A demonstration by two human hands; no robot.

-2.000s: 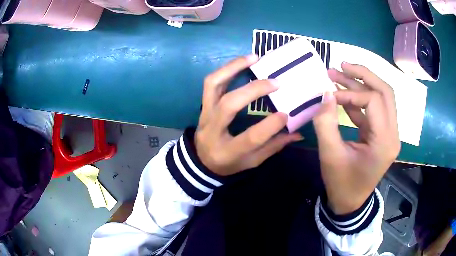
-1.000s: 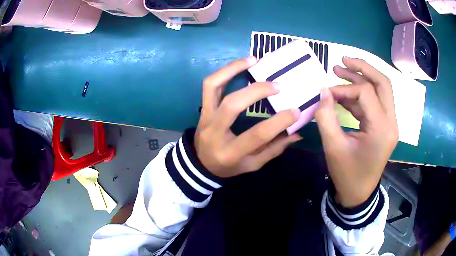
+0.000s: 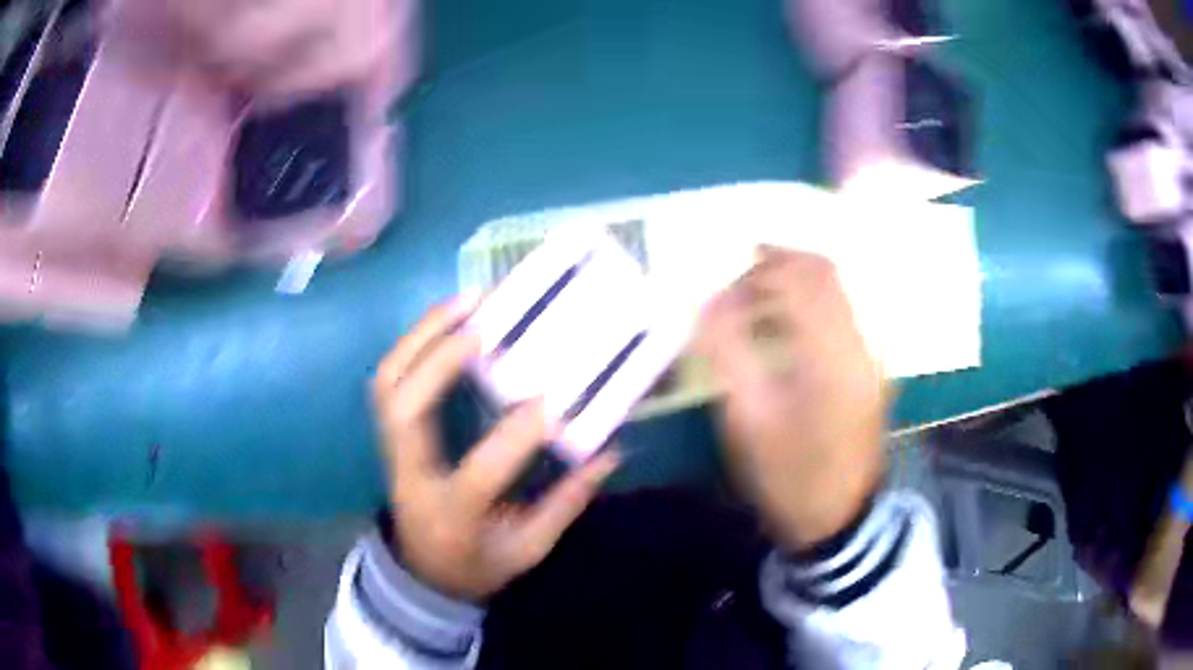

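Observation:
The frame is blurred. My left hand (image 3: 478, 478) holds a pink housing (image 3: 556, 325) with its pale flat face up. Two parallel black strips (image 3: 539, 309) lie on that face. My right hand (image 3: 798, 393) is just right of the housing, over the strip sheet (image 3: 916, 301); blur hides whether its fingertips touch the housing or hold anything. The sheet lies on the bench under both, with blurred dark bars showing at its left part around the housing.
Stacked pink housings (image 3: 79, 249) stand at the upper left, with a small white tag (image 3: 300, 271) below one. More housings (image 3: 866, 111) stand behind the sheet and at the far right. A red stool (image 3: 177, 615) is at the lower left.
The view has shifted and blurred. My right hand has come off the lower strip's end, and its fingers are more curled. My left hand still holds the housing.

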